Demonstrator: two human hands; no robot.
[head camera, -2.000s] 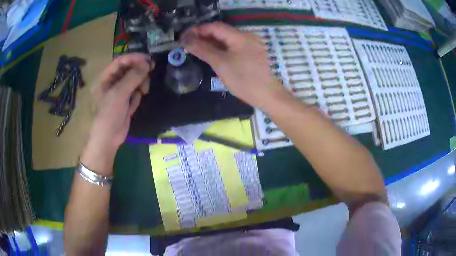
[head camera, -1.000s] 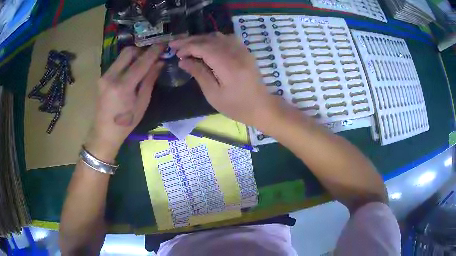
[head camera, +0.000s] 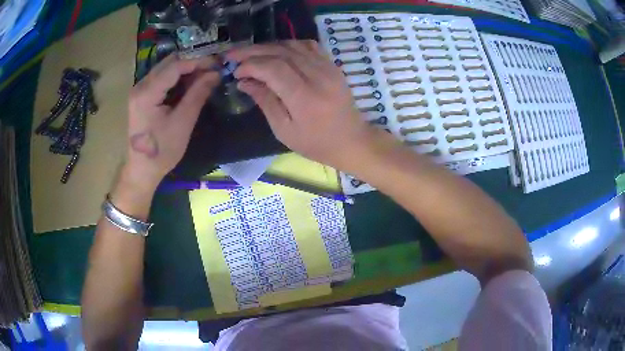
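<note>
A small dark workpiece (head camera: 229, 70), mostly hidden by fingertips, is on top of the round fixture (head camera: 234, 101) below the metal press head (head camera: 195, 41). My left hand (head camera: 163, 103) pinches its left side with thumb and fingers. My right hand (head camera: 296, 92) pinches it from the right. The fingertips of both hands nearly meet over the fixture. A white parts tray (head camera: 412, 89) lies right of my right hand, its left column holding pieces with dark round ends and other slots looking tan. Loose dark parts (head camera: 68, 113) are heaped on the cardboard sheet (head camera: 58, 199) at the left.
A second white tray (head camera: 538, 113) lies at the far right. Yellow and white paperwork (head camera: 267, 240) lies in front of the fixture, with a thin dark and purple pen across its top. Stacked boards (head camera: 17, 253) stand at the far left. The black machine base (head camera: 223, 140) lies under my hands.
My hands came together over the fixture from apart, and both pinch there now. In the last second they have shifted only slightly. The whole view has moved a little.
</note>
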